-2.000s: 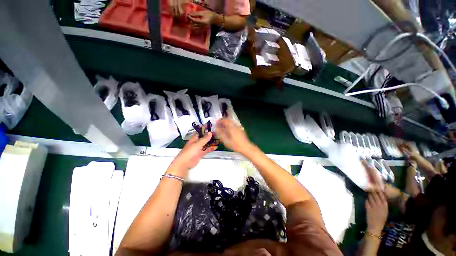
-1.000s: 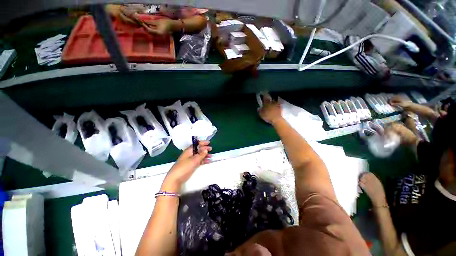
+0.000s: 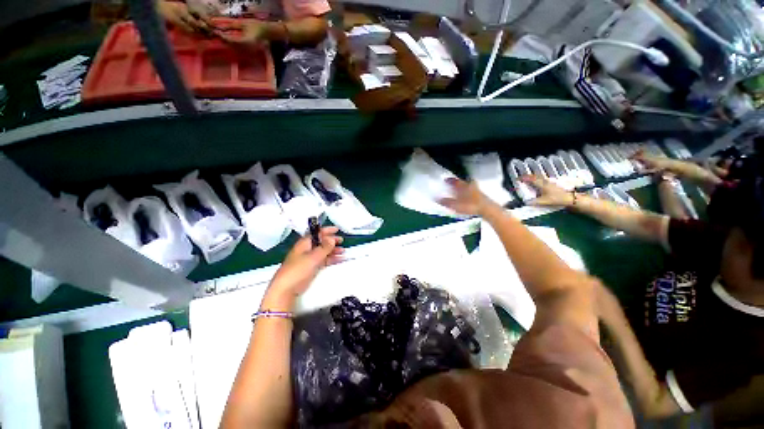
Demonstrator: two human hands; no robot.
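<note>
My left hand (image 3: 312,251) holds a small black cable (image 3: 315,231) upright between its fingers, over the front edge of the belt. My right hand (image 3: 462,198) is stretched forward, with its fingers on or just above the right end of a white foam sleeve (image 3: 423,183); I cannot tell if it grips it. Several products in foam sleeves (image 3: 251,201) with black cables on them lie in a row on the green belt to the left. A dark shiny bag (image 3: 436,335) with a heap of black cables (image 3: 377,323) lies close to my body.
A white board (image 3: 234,327) lies under the bag, with long white cartons (image 3: 151,377) at left. Another foam sleeve (image 3: 486,174) and rows of white products (image 3: 553,172) lie right. A neighbouring worker (image 3: 712,310) reaches over the belt. Opposite are a red tray (image 3: 180,63) and brown carton (image 3: 394,84).
The foam-sleeved products have shifted left in view. My right hand has moved from a small white product to the near foam sleeve. The neighbour's hand now reaches the white products. My left hand still holds a cable.
</note>
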